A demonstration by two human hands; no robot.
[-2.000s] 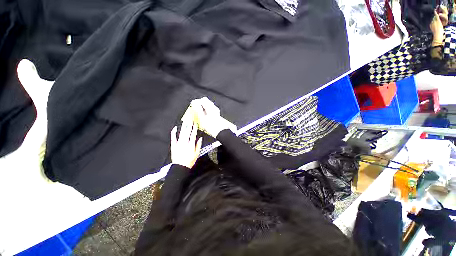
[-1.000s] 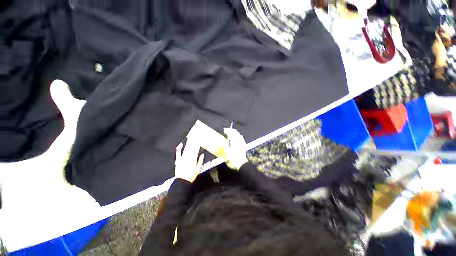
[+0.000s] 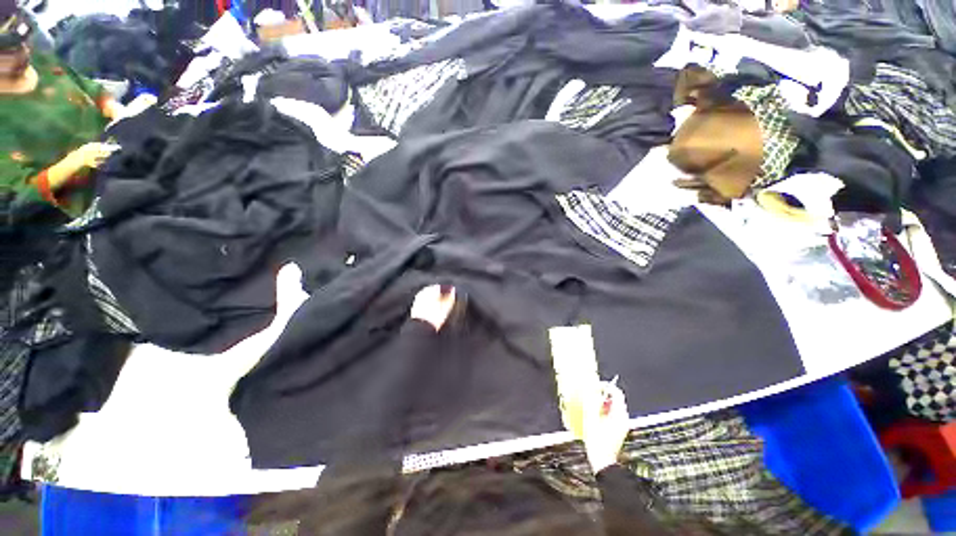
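Observation:
A black garment (image 3: 692, 314) lies spread over the white-topped table, with a plaid part (image 3: 618, 228) showing at its upper right. My right hand (image 3: 600, 419) is over the garment's front edge, holding a pale cream card (image 3: 572, 361) that points away from me. A thin white stick tip with something red shows at the same hand. My left hand (image 3: 436, 306) lies on the middle of the garment, partly blurred; its fingers are on the cloth, and I cannot tell if it grips a fold.
A person in a green top (image 3: 47, 147) is at the far left. Black and plaid garments (image 3: 220, 199) are heaped across the table. A brown bundle (image 3: 723, 141), a dark red rim (image 3: 886, 293) and clear plastic are at the right. Blue bins (image 3: 828, 450) are below the edge.
The view has tilted up and shows more of the table. My left hand has moved away from the card, further onto the garment. My right hand now holds the card alone.

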